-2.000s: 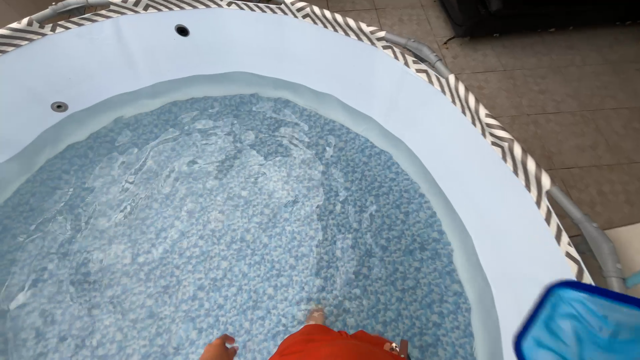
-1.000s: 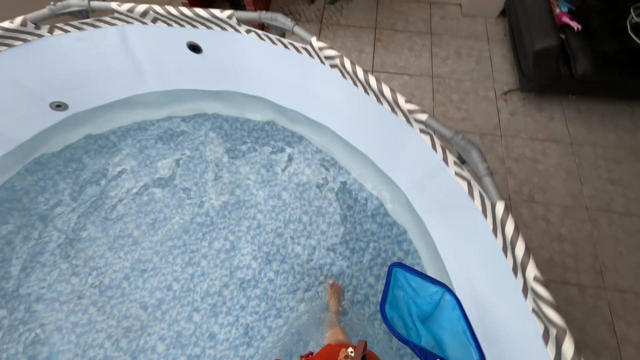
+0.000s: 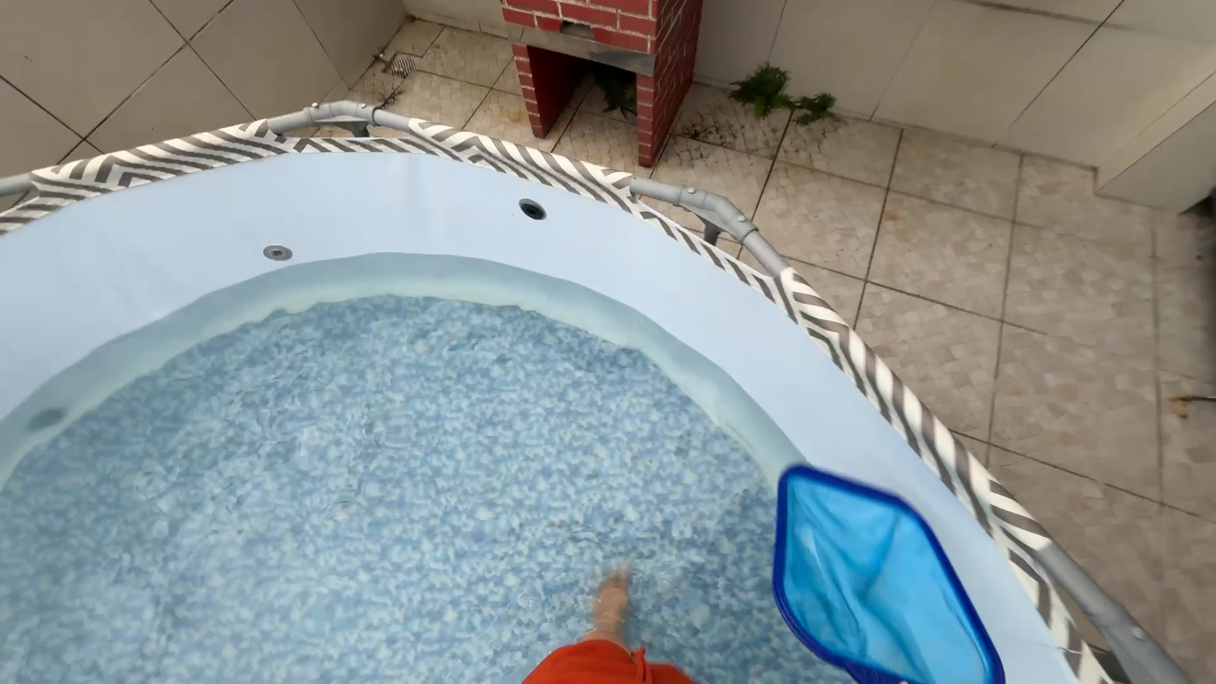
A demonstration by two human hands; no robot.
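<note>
Neither my left hand nor my right hand shows in the head view. A blue pool skimmer net [image 3: 879, 579] with a dark blue rim is at the lower right, over the water's edge and the pool wall; its handle and whatever holds it are out of frame. Beneath me lies shallow water over the mottled blue floor of a frame pool [image 3: 380, 456]. One bare foot [image 3: 611, 600] of mine stands in the water, below my red shorts [image 3: 608, 663].
The pool's light blue wall [image 3: 722, 332] curves around, with a patterned rim and grey metal tubes [image 3: 708, 204]. Two round fittings, one a dark port [image 3: 532, 209], sit in the wall. Outside are floor tiles [image 3: 950, 247], a red brick structure [image 3: 655, 76] and small green plants [image 3: 765, 90].
The fingers seen at the bottom edge two seconds ago are out of frame. The skimmer net has come from the lower right corner further into view. The view has swung strongly, now showing the brick structure.
</note>
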